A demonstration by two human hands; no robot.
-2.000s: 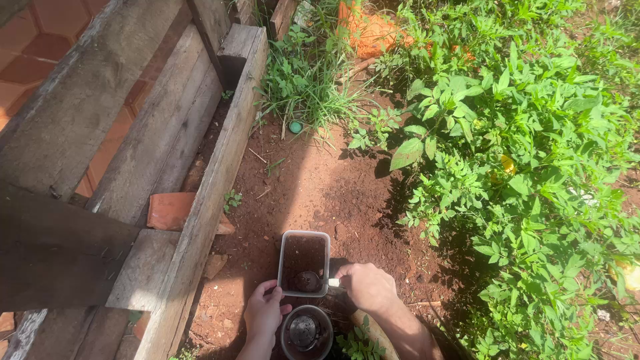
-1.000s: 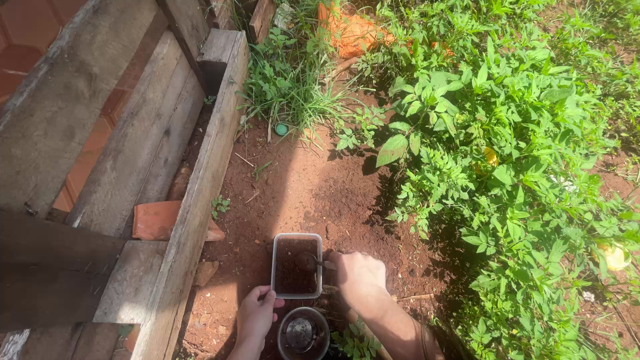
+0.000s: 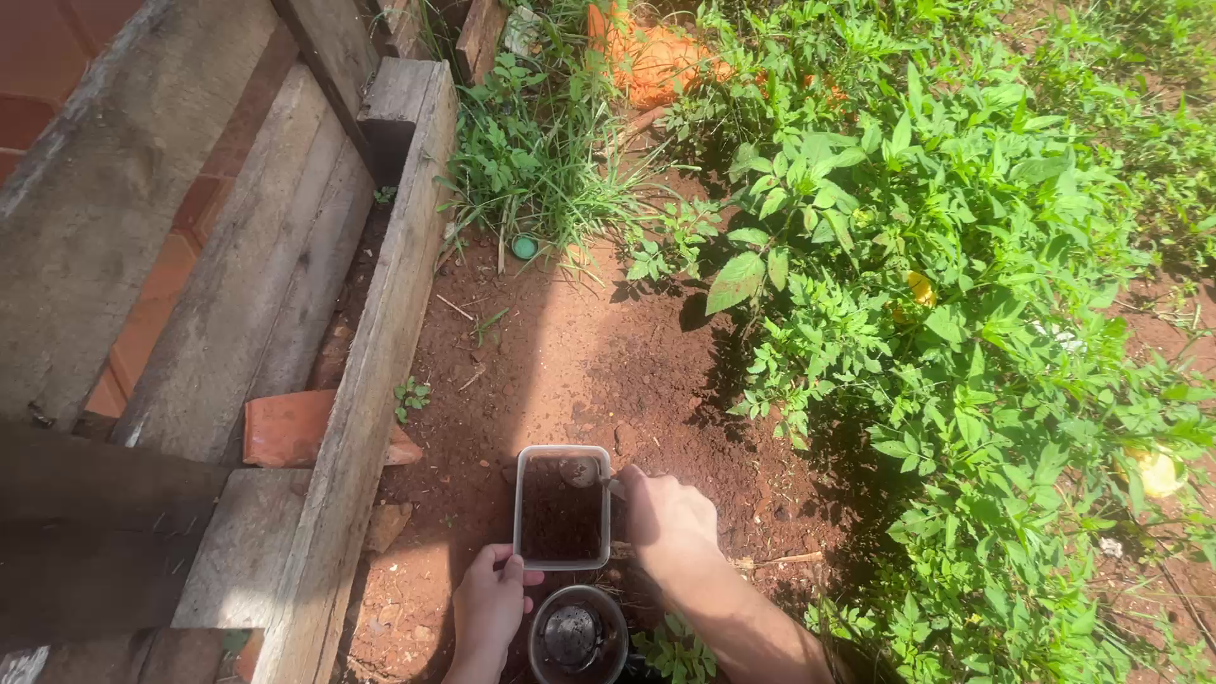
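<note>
A rectangular clear plastic container [image 3: 562, 562] with dark soil inside stands on reddish ground at the lower middle. My left hand [image 3: 492, 605] grips its lower left corner between thumb and fingers. At its right side my right hand [image 3: 671, 516] is closed on the handle of a spoon [image 3: 579, 471], whose bowl lies on the soil near the container's upper right corner. Just below the container is a round dark pot [image 3: 617, 632] with a round dark object [image 3: 572, 636] inside it.
Weathered wooden pallet boards [image 3: 385, 313] run along the left, with a broken terracotta piece [image 3: 285, 427] between them. Leafy green plants [image 3: 969, 313] spread over the right. A green bottle cap [image 3: 524, 247] lies by the grass, and orange material [image 3: 660, 62] is at the top.
The spoon has moved from the lower right part of the container to its upper right corner, with my right hand still on it. My left hand stays at the lower left corner.
</note>
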